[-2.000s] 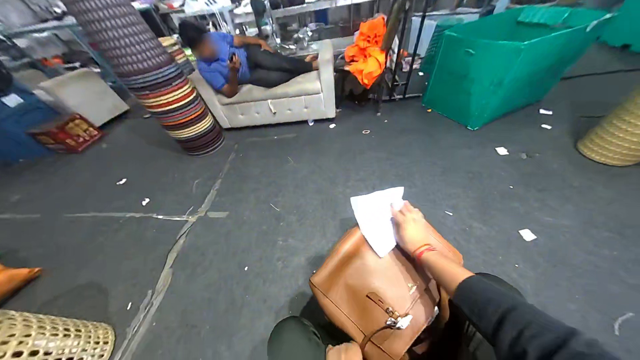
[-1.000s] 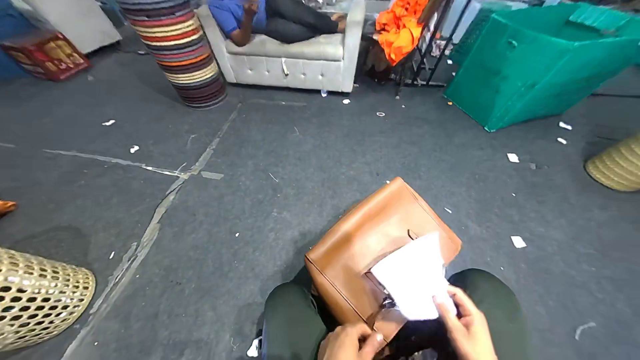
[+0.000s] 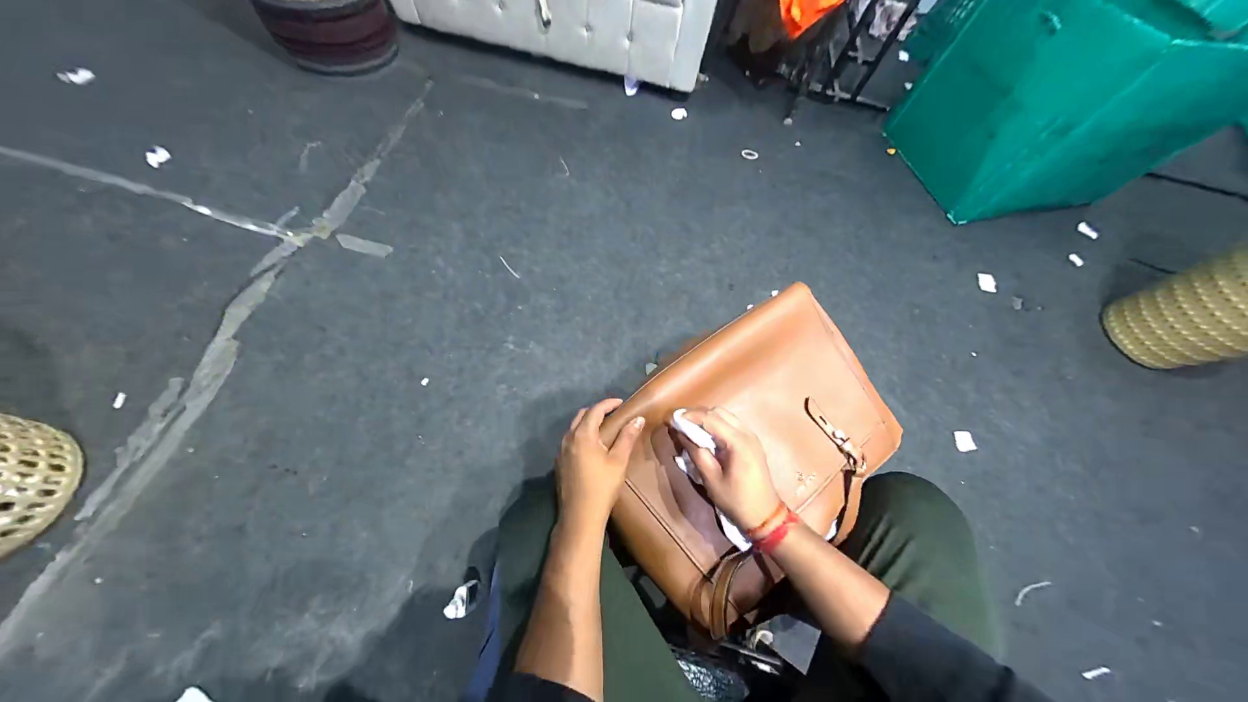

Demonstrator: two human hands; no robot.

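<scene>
A tan leather handbag (image 3: 741, 370) lies tilted across my lap between my knees, its handle towards me and a small buckled strap (image 3: 834, 431) on its right part. My right hand (image 3: 736, 468), with red thread round the wrist, is closed on a crumpled white sheet, paper or cloth (image 3: 694, 431), pressed against the bag's face. Part of the sheet is hidden under that hand. My left hand (image 3: 593, 460) rests on the bag's left edge, fingers over the leather, holding it steady.
A green bin-like container (image 3: 1053, 117) stands at the upper right, with a woven basket (image 3: 1185, 312) below it. Another openwork basket (image 3: 34, 478) is at the left edge. A tufted light sofa (image 3: 585, 34) is at the top. White scraps and tape mark the dark floor (image 3: 439, 322).
The white sheet, earlier spread out in my right hand, is now bunched against the bag. My left hand has moved up to the bag's left edge. The view has tilted down.
</scene>
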